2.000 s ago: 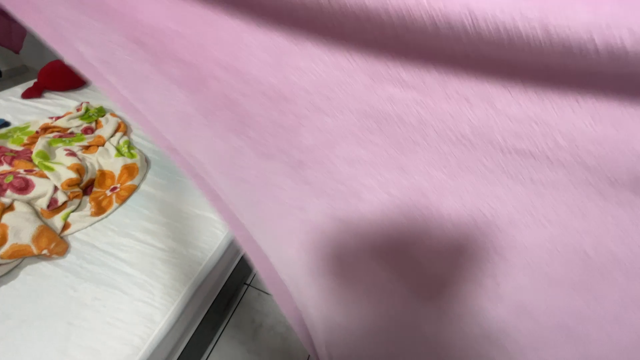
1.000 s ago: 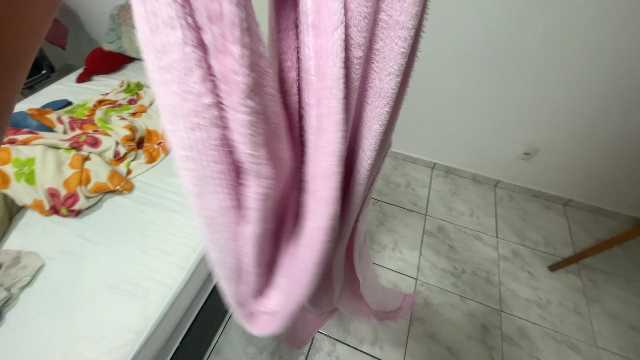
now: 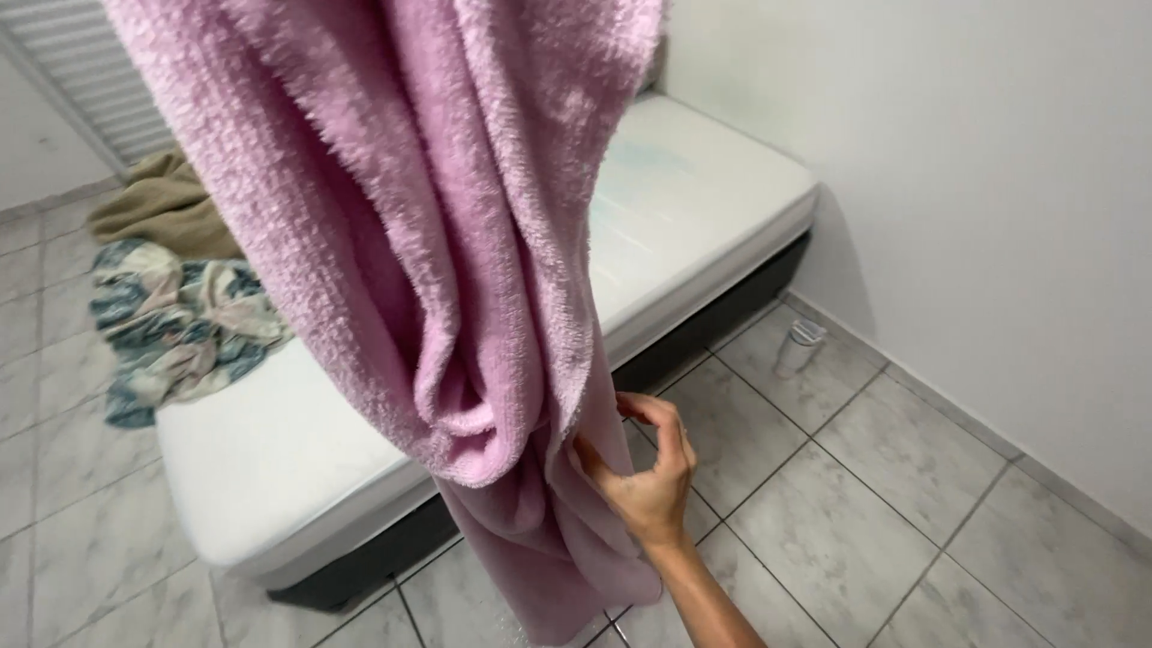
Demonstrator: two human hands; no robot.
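Observation:
A fuzzy pink blanket [image 3: 504,225] hangs in loose folds through the middle of the head view, its upper part cut off by the top edge. My right hand [image 3: 652,468] is at the blanket's lower right side, with the thumb against the cloth and the fingers curled near its edge. Whether the fingers grip the cloth cannot be told. My left hand is not in view. The blanket's lower end hangs over the tiled floor, in front of the bed.
Behind the blanket lies a bare white mattress [image 3: 702,207] on a dark base. A patterned cloth [image 3: 180,315] and an olive-brown blanket [image 3: 171,207] are bunched at the left. A small container [image 3: 801,342] stands on the floor near the white wall [image 3: 945,225].
My right hand has come into view at the pink blanket, which hangs in gathered folds where it was spread wide two seconds ago. The view has turned to another part of the room.

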